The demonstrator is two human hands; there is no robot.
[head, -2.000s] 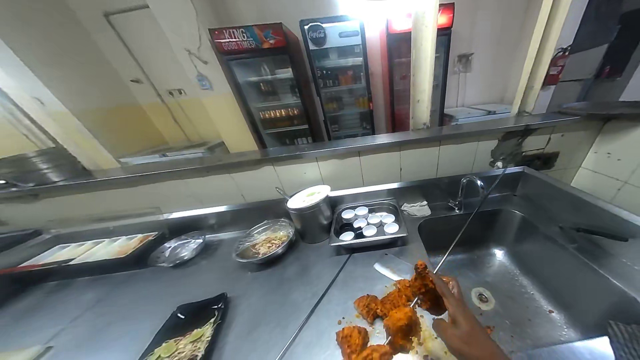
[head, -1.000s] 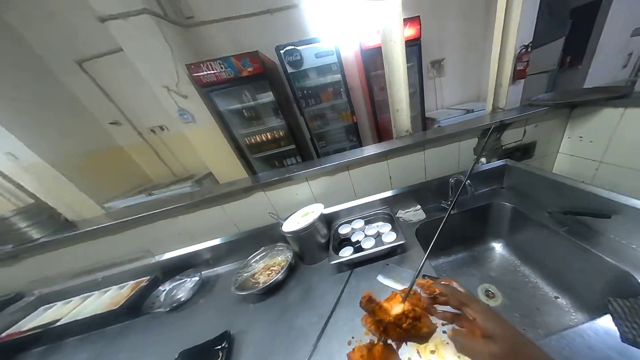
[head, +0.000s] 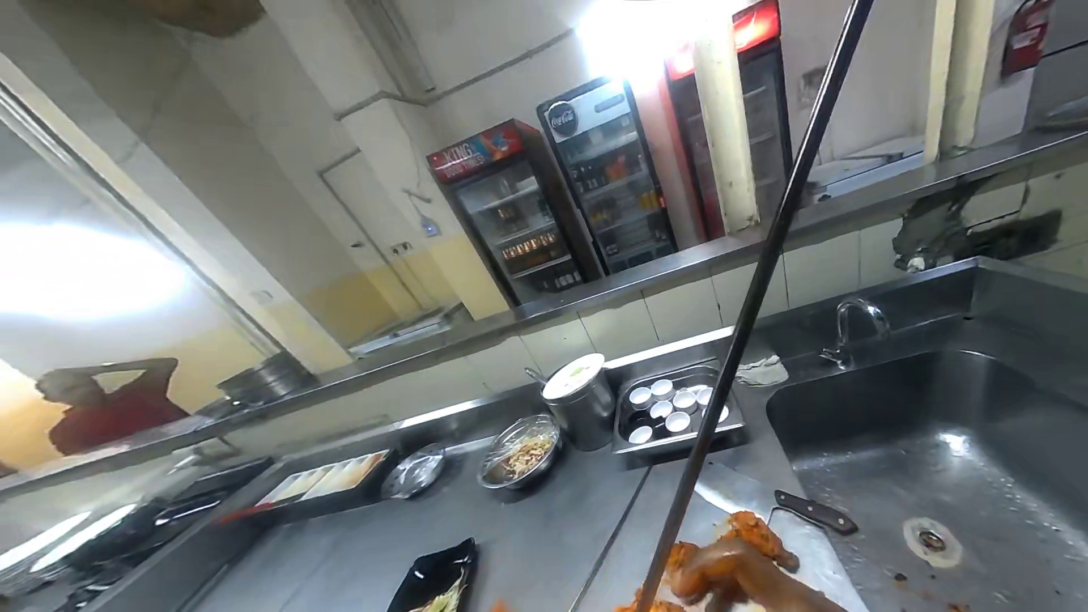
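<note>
A long dark metal skewer (head: 752,306) crosses the view diagonally, its lower end down among orange-coated chicken pieces (head: 752,535) at the bottom edge. My right hand (head: 735,574) reaches in from the bottom right with its fingers bent down on the chicken; whether it grips a piece is hidden. Beside the chicken, a knife with a dark handle (head: 816,512) lies at the sink's edge, its wide blade pointing left. My left hand is not in view. Left of the chicken, a black dish (head: 433,578) holds shredded vegetables.
Behind stand a steel tray (head: 735,435) of small white cups, a steel pot (head: 586,412), a wrapped bowl (head: 518,455) and a foil-covered dish (head: 415,472). A steel sink (head: 901,442) with a faucet (head: 854,327) is at right. A person in red (head: 119,408) stands far left, beyond the ledge.
The skewer has risen to steeply cross the view up to the top edge. My right hand has shifted down onto the chicken, uncovering the knife handle. The view has tilted.
</note>
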